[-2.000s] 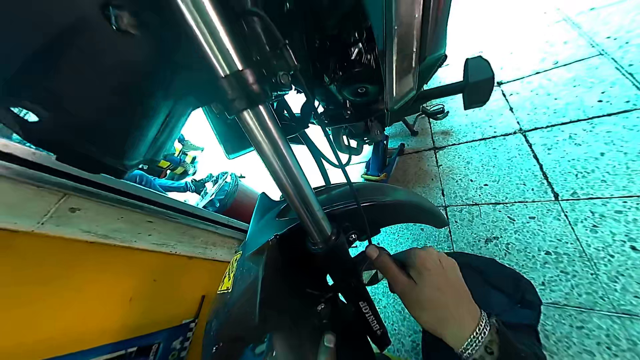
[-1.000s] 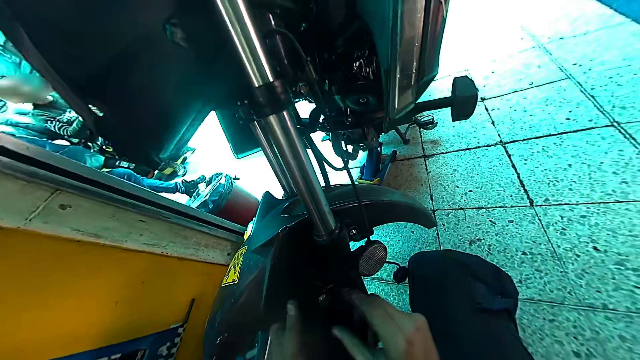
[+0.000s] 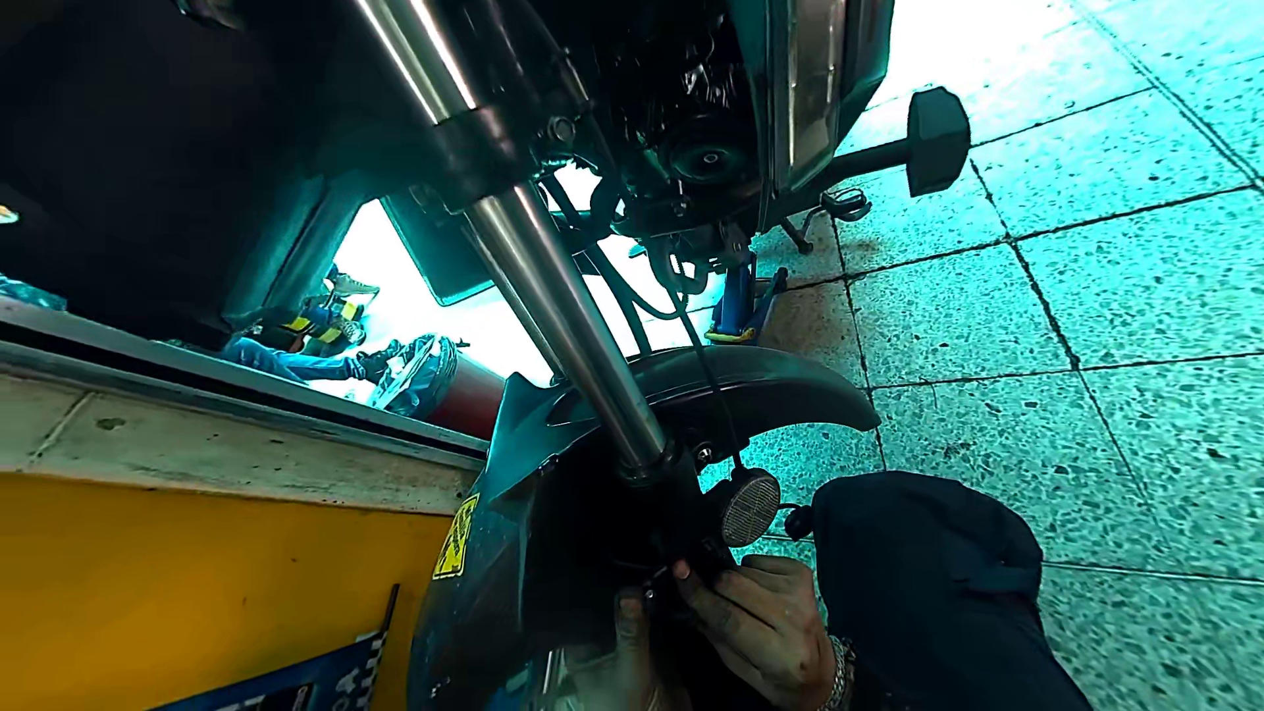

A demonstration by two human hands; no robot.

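The chrome fork tube [image 3: 563, 316] of a motorcycle slants down to a dark lower fork leg beside the front fender [image 3: 780, 380]. My right hand [image 3: 760, 622], a chain bracelet at its wrist, has its fingertips on a small dark part low on the fork leg. Close by on its left is my left hand [image 3: 622, 642], thumb up against the same spot; its other fingers are hard to make out. Shadow hides what the fingertips touch. A round reflector [image 3: 750, 507] sits just above my right hand, with a thin cable running up from it.
A yellow wall [image 3: 197, 592] with a pale ledge [image 3: 227, 444] runs along the left. Beyond it are a bin [image 3: 464, 395] with a plastic liner and a person's legs [image 3: 296, 360]. My dark-clothed knee [image 3: 918, 563] is at the right, over speckled floor tiles [image 3: 1165, 434]. A footpeg [image 3: 938, 141] juts out above.
My right hand has moved from the reflector's area down to the lower fork leg, uncovering the reflector. My left hand shows more clearly beside it.
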